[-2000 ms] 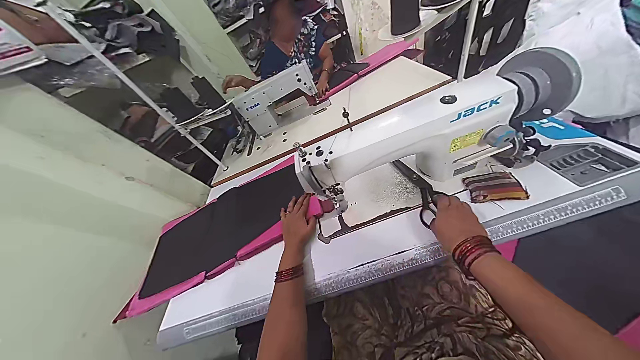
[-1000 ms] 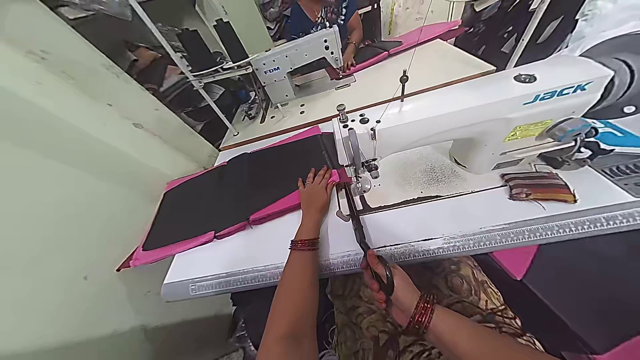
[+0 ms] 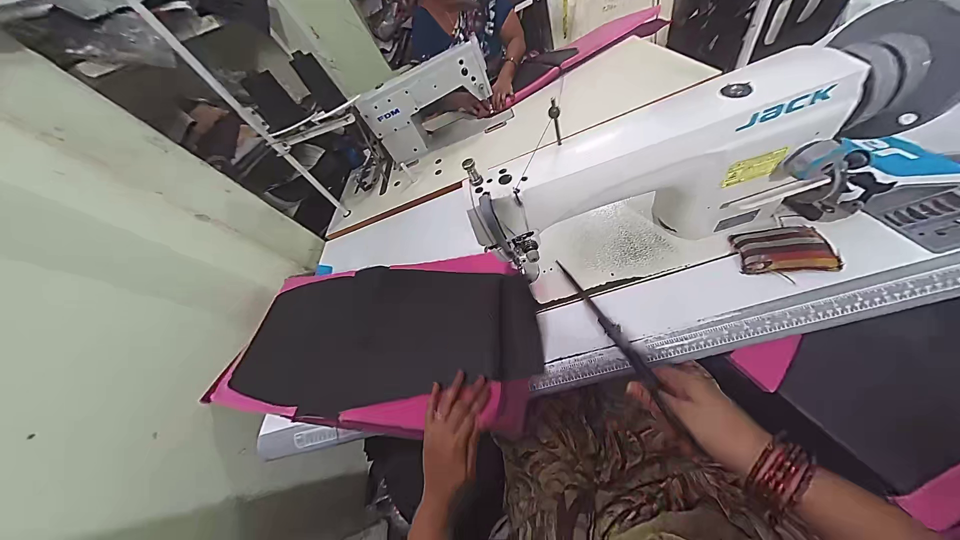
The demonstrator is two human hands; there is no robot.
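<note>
A black and pink fabric piece [image 3: 375, 337] lies on the white sewing table, its right end beside the needle area of a white Jack sewing machine [image 3: 675, 135]. My left hand [image 3: 454, 427] rests on the front pink edge of that piece, fingers spread and pressing from above. My right hand [image 3: 697, 405] grips the handles of dark scissors [image 3: 619, 337], whose blades point up and left toward the machine bed. Whether the blades are apart is blurred. The machine's presser foot area [image 3: 525, 259] shows no fabric under it.
A striped fabric pad [image 3: 787, 250] lies beneath the machine arm. A measuring tape strip [image 3: 750, 319] runs along the front edge. More black and pink fabric [image 3: 877, 390] is at the right. Across, a person's hands [image 3: 499, 94] work pink fabric at another sewing machine [image 3: 427, 97].
The fabric piece has come toward the table's front edge, away from the needle, with my left hand on it. The scissors have moved from beside the needle back to the right.
</note>
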